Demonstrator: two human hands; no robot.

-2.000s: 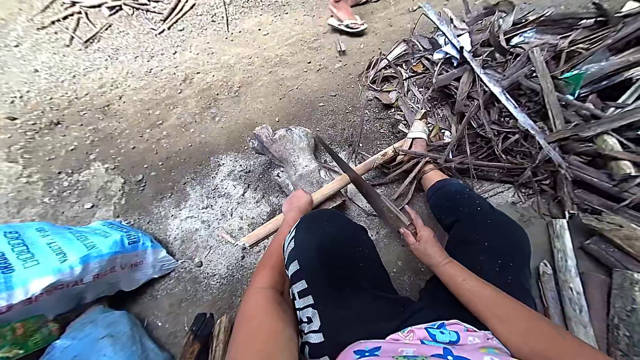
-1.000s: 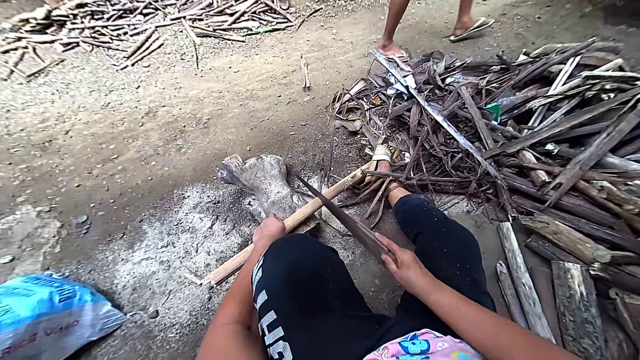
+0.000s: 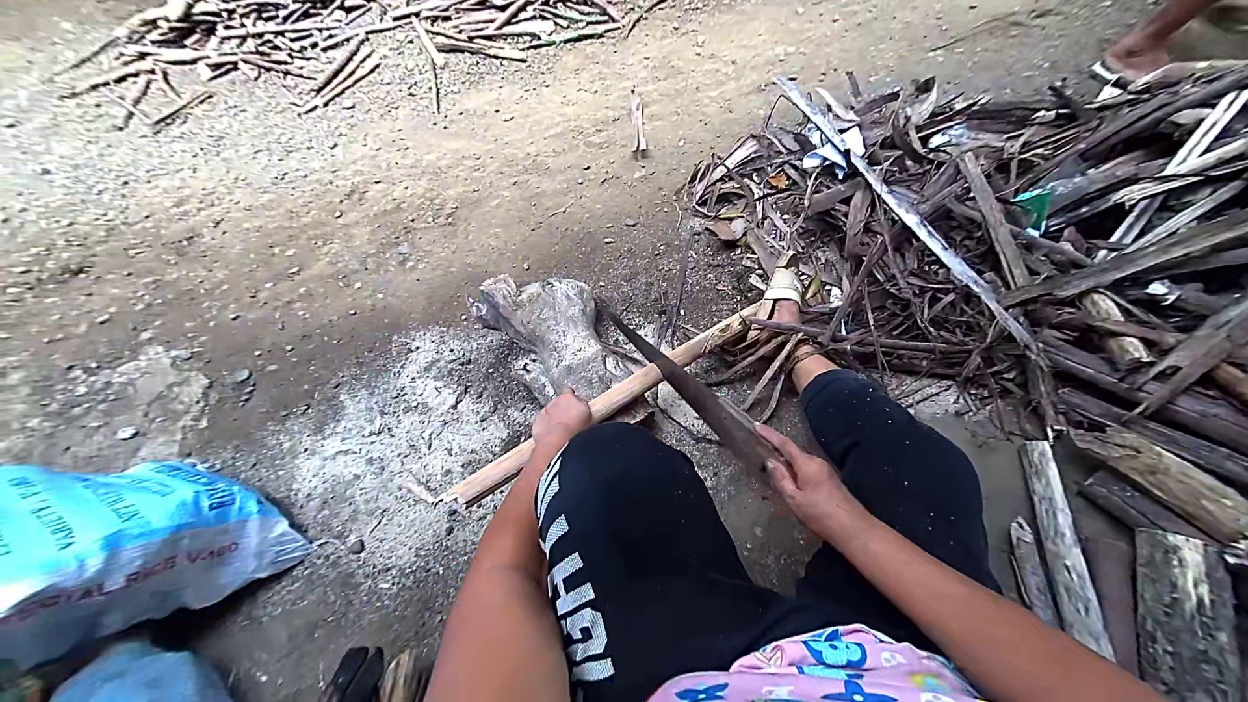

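A long, pale wooden stick [image 3: 624, 392] lies slantwise in front of my knees, its far end by my foot in a light-strapped sandal. My left hand [image 3: 563, 419] grips it left of its middle, just above my knee. In my right hand [image 3: 807, 485] is a handsaw [image 3: 704, 398], its dark blade pointing up and to the left and crossing over the stick. Whether the blade touches the stick, I cannot tell. Beyond the crossing, a grey, weathered wood stump [image 3: 564, 327] rests on the ground among pale sawdust [image 3: 400, 429].
A large heap of dry sticks and bark [image 3: 936, 253] spreads at the right, with split wood pieces [image 3: 1063, 546] below it. A blue and white sack [image 3: 146, 546] lies at the left. Thin branches [image 3: 341, 39] are piled at the top. A person's foot [image 3: 1136, 54] shows at the upper right.
The other person's feet have moved to the right beyond the stick heap. The view has shifted. My hands keep hold of the stick and the handsaw.
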